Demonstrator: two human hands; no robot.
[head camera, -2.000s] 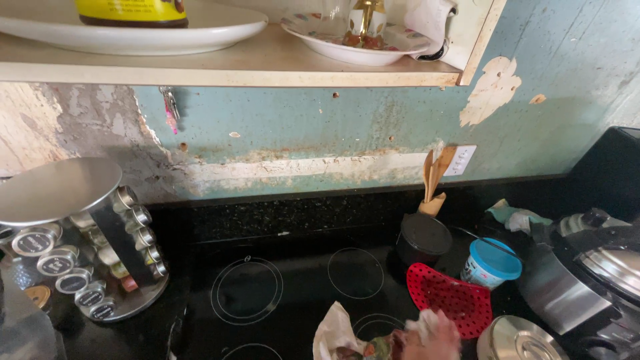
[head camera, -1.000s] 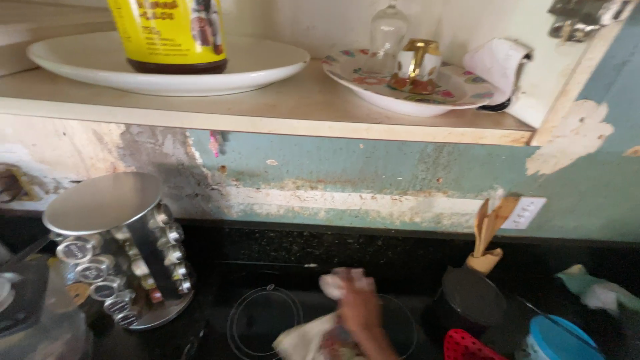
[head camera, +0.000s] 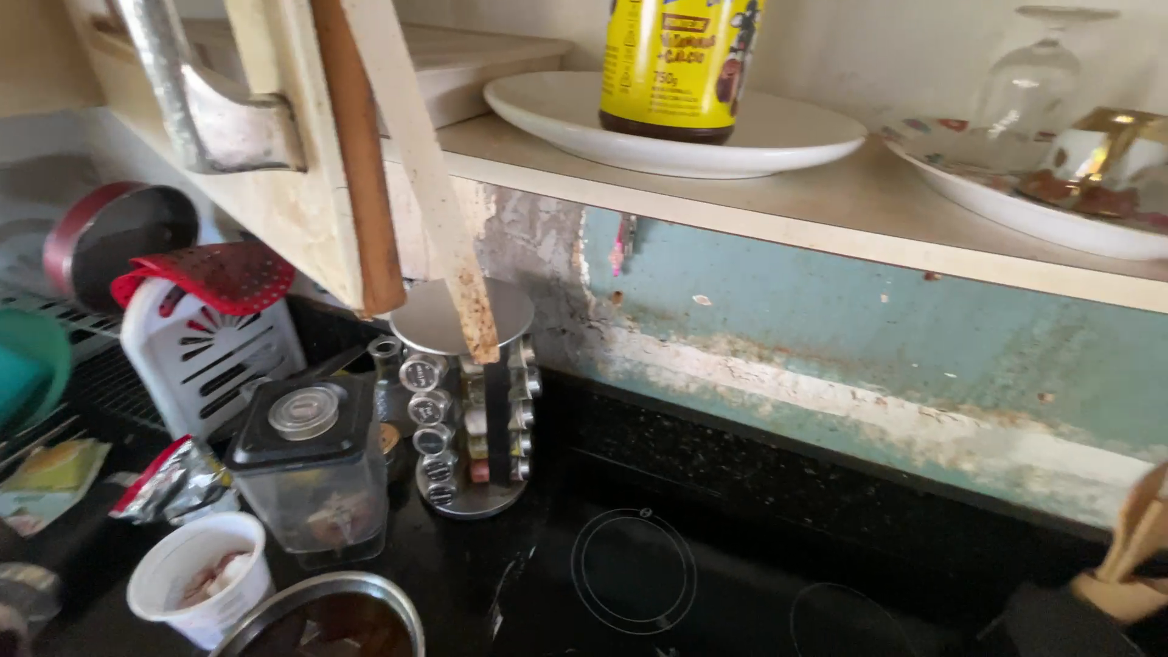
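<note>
Neither my left hand nor my right hand shows in the current head view, and the cloth is out of sight as well. The black glass cooktop (head camera: 633, 570) with its ring markings fills the lower middle. Left of it stands a round spice rack (head camera: 465, 315) with metal-lidded jars. Beside the rack is a clear plastic container with a black lid (head camera: 306, 424). A white tub (head camera: 196, 575) with some contents and a metal-rimmed pot (head camera: 328, 620) holding dark liquid are at the lower left.
An open cabinet shelf (head camera: 821, 214) overhangs the counter, bearing a white plate (head camera: 675, 155) with a yellow jar (head camera: 671, 73). Its open door (head camera: 274, 228) juts out at left. A white slotted plastic board (head camera: 214, 365) with a red perforated piece (head camera: 205, 278) stands behind. Wooden utensils (head camera: 1136, 534) are at right.
The view has swung left. The hand and cloth seen over the cooktop one second ago have left the view. The pot, white tub and cabinet door have come into sight.
</note>
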